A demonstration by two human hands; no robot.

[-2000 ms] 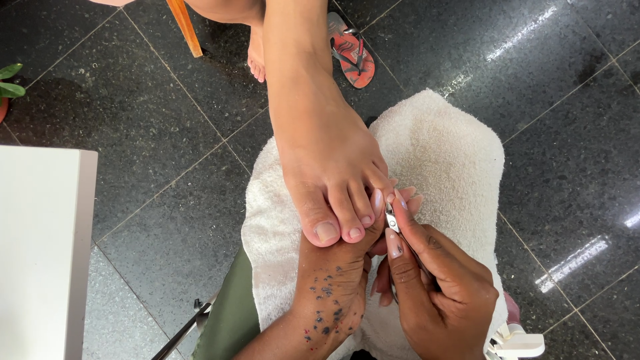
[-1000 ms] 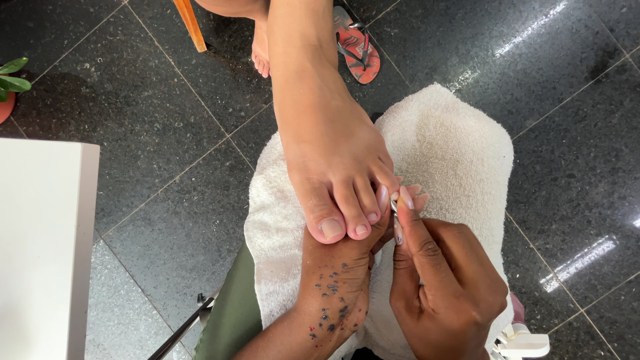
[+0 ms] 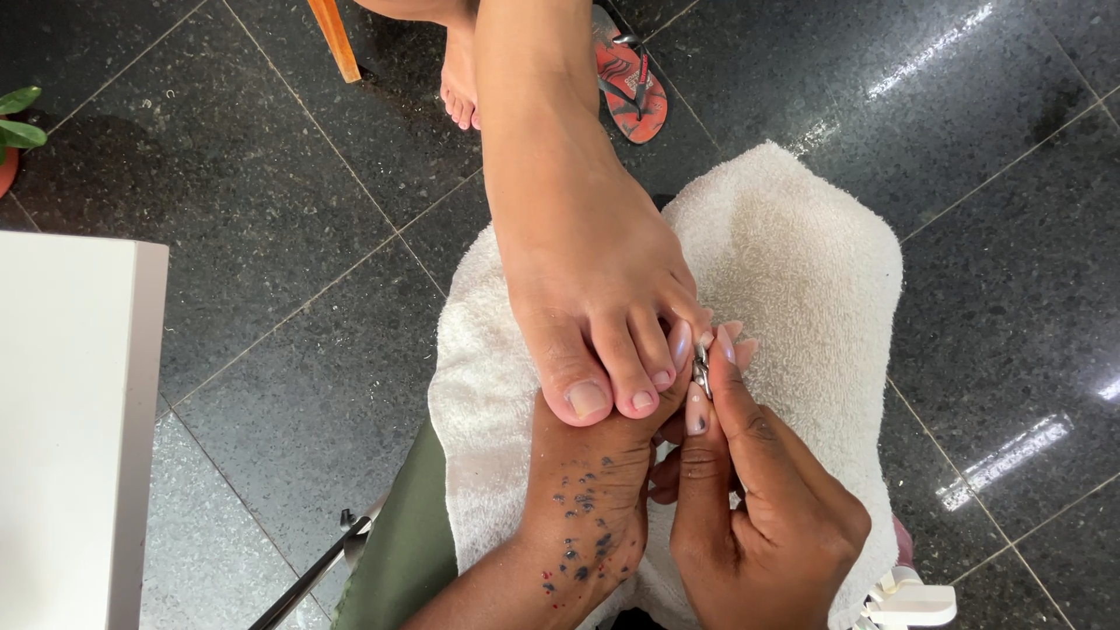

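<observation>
Another person's bare foot reaches down from the top over a white terry towel on my lap. My left hand, with dark and red specks on its back, lies under the toes and holds the foot; its thumb is by the smaller toes. Between thumb and fingers, my right hand holds a small metal nipper, its tip at the little toe. Most of the tool is hidden by my fingers, so whether its jaws are apart cannot be told.
A white tabletop stands at the left. On the dark tiled floor are a red and black flip-flop, the person's other foot and a wooden leg. A potted plant is at the left edge, a white plastic part at lower right.
My right hand has turned a little at the little toe, with the nipper still in its fingers. My left hand keeps its hold under the foot.
</observation>
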